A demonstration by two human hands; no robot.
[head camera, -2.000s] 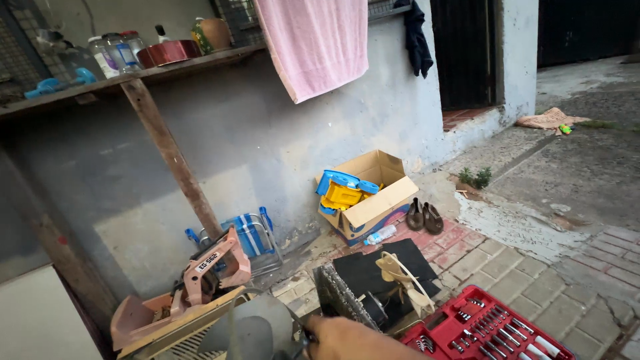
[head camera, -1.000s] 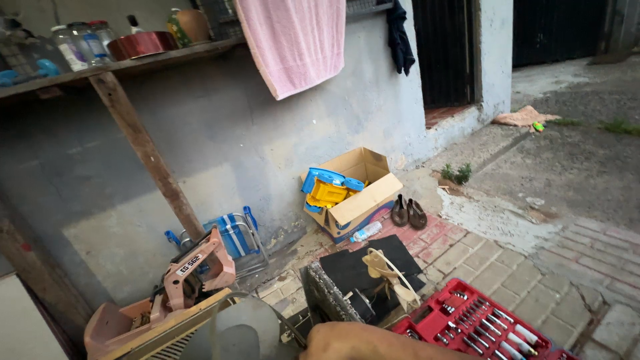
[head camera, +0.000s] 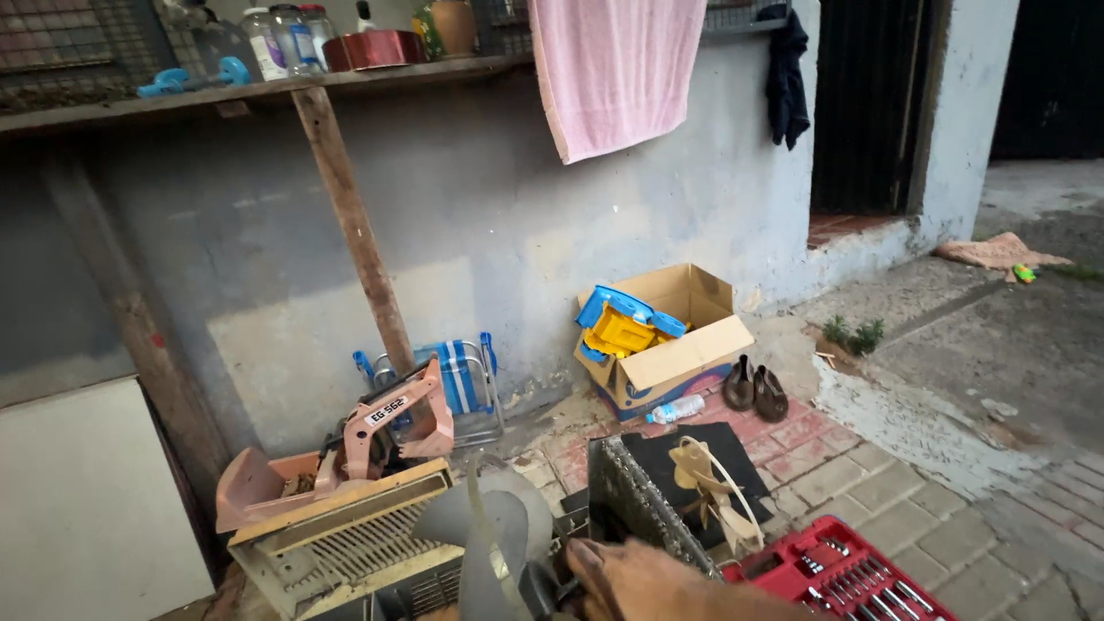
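Note:
My right hand (head camera: 630,573) reaches in at the bottom centre, its fingertips at a dark part beside the hub of a grey plastic fan (head camera: 498,539). Whether the fingers grip that part cannot be told. At the lower edge, near the fan, a small bit of skin shows, too little to make out my left hand. Left of the fan leans a cream louvred plastic grille (head camera: 345,535). Just beyond my right hand stands a dark, worn panel or casing (head camera: 642,500), with a beige fan blade (head camera: 711,492) and a pale curved strip behind it.
A red socket set case (head camera: 849,573) lies open at lower right. Further back are a cardboard box (head camera: 681,362) of plastic toys, a plastic bottle (head camera: 677,410), brown shoes (head camera: 755,388) and a folded blue-striped chair (head camera: 457,379). A pink toy excavator (head camera: 397,423) stands left, below a wooden shelf (head camera: 259,93).
My right hand stays at the bottom centre by the fan, with its fingers in a somewhat different pose. The surrounding objects keep their places; the view has shifted slightly.

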